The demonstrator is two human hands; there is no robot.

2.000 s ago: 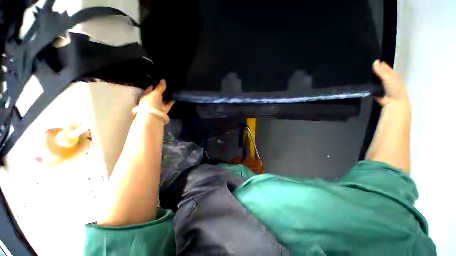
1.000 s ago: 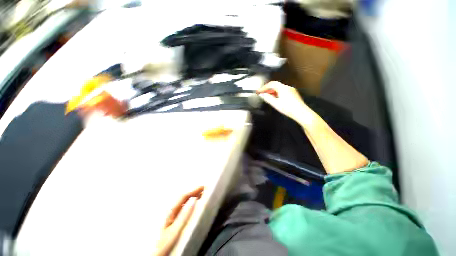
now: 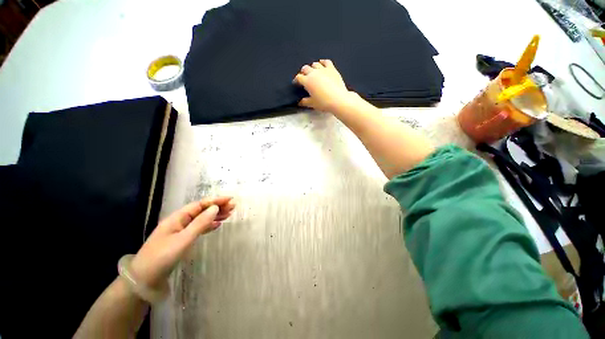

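The far stack of matte black panels [image 3: 265,59] lies beyond the bare, stained work area. My right hand [image 3: 323,86] rests on top of it near its front edge, fingers spread, with the thumb by the edge; no panel is lifted. My left hand [image 3: 182,235] is over the inner edge of the left stack of panels [image 3: 86,145], fingers loosely curled and pointing to the table. It holds nothing visible. The left stack is black with a tan line along its side.
The white table [image 3: 285,232] has glue marks. A yellow and clear tape roll [image 3: 165,72] lies left of the far stack. An orange-red glue pot [image 3: 494,109] with a yellow brush [image 3: 527,56] stands at the right. Black scrap strips [image 3: 540,192] tangle beside it.
The view has turned from the scrap end and floor side to the stacks. The panel both hands held earlier is out of them. My right hand has moved onto the far stack.
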